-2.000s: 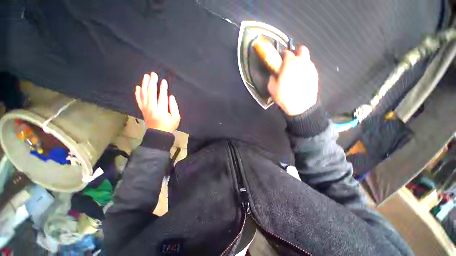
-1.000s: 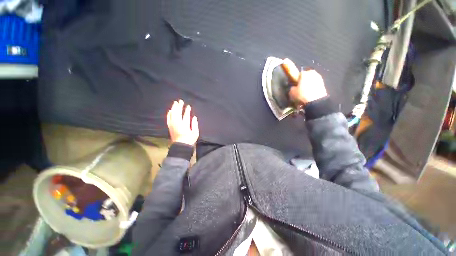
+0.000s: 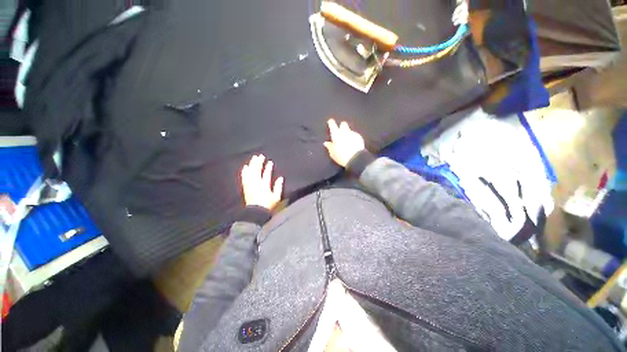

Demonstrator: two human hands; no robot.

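A black garment panel (image 3: pixel 240 130) lies on the ironing table, with some wrinkles and a broken white line along its far edge. My left hand (image 3: pixel 261 181) lies on the cloth near the table's front edge, fingers apart and holding nothing. My right hand (image 3: pixel 344 142) rests on the cloth to its right, fingers partly spread, holding nothing. The steam iron (image 3: pixel 352 49) stands on the table beyond my right hand, untouched, with its wooden handle and blue and tan lines running right.
A blue-topped box (image 3: pixel 48 220) is at the left. A white and black pile of pieces (image 3: pixel 491 172) hangs over a blue crate at the right. Loose black cloth with white edges (image 3: pixel 75 75) lies at the table's far left.
My right hand has let go of the iron and moved left and nearer me onto the cloth. The view has turned; the bucket is out of view and the white pile shows.
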